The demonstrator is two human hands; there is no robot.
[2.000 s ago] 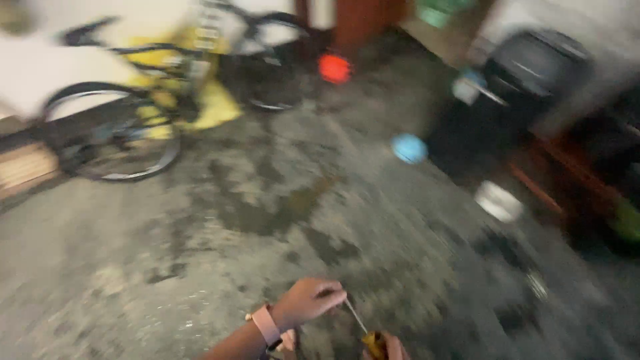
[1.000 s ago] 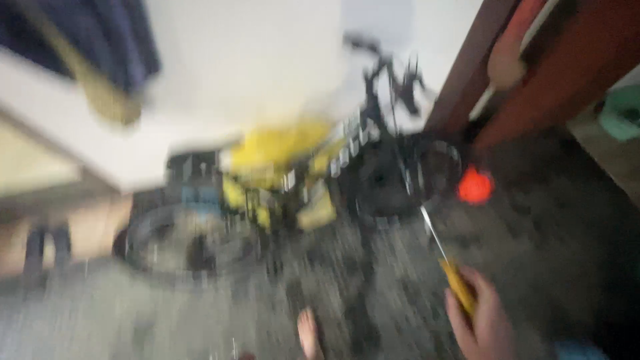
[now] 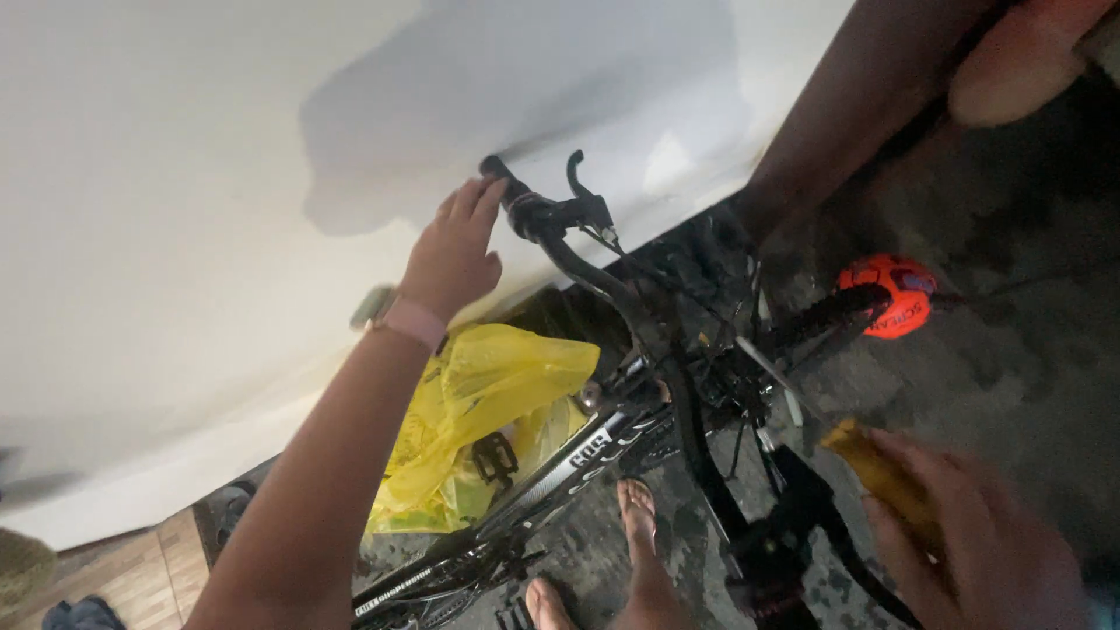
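My left hand (image 3: pixel 455 249), with a pink-banded watch on the wrist, reaches to the far grip of the black bicycle handlebar (image 3: pixel 595 276); its fingertips are at the grip, not wrapped around it. A brake lever (image 3: pixel 577 179) stands beside that grip. In my right hand (image 3: pixel 954 516) is a screwdriver by its yellow handle (image 3: pixel 884 472); its shaft points toward the cables at the front of the handlebar. The black bicycle frame (image 3: pixel 560 477) runs down to the lower left below the bar. Whether the screwdriver's tip touches anything, I cannot tell.
A white wall (image 3: pixel 219 175) rises behind the bicycle. A yellow plastic bag (image 3: pixel 490 385) lies between wall and frame. An orange ball (image 3: pixel 892 297) is by the front wheel. My bare feet (image 3: pixel 637 507) are on the dark floor, and dark footwear (image 3: pixel 83 614) is at lower left.
The view has moved in close over the bicycle, which stood farther off before. My left hand, out of sight one second ago, is now at the handlebar grip. The screwdriver remains in my right hand.
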